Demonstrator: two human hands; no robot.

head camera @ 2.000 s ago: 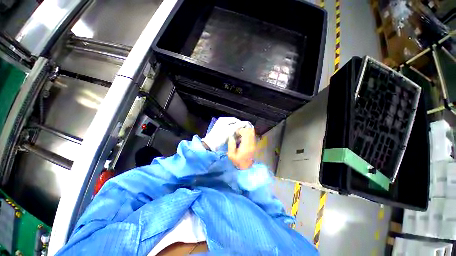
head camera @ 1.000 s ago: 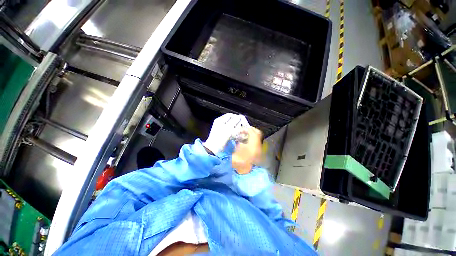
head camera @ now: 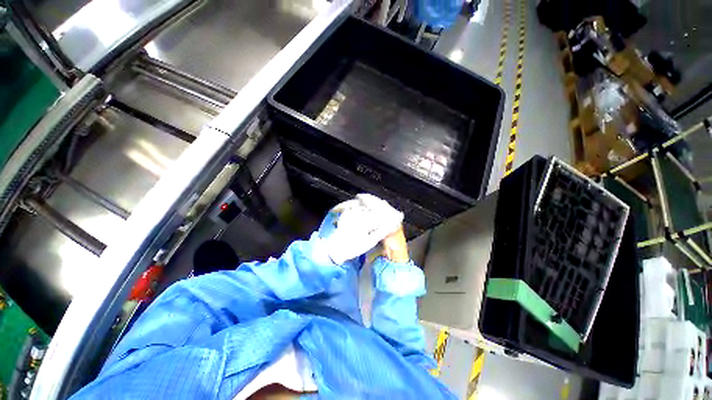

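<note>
My left hand (head camera: pixel 353 230) wears a white glove and is in front of my chest. My right hand (head camera: pixel 396 244) is bare and lies close against it, with its fingers mostly hidden behind white cloth. The white cloth (head camera: pixel 381 218) spreads over both hands. I cannot tell whether it is all the left glove or a second, loose glove. Whether either hand grips something is hidden.
A large black bin (head camera: pixel 390 117) stands ahead beside the pale conveyor rail (head camera: pixel 226 125). At the right, another black bin (head camera: pixel 624 328) holds a tilted, pale-rimmed carrier frame (head camera: pixel 574 242), with a green strip (head camera: pixel 531 305) across it. Pallets with boxes stand far right.
The view has shifted, so the bins sit lower and part of a blue-clad person shows at the top. The white cloth now covers more of my right hand.
</note>
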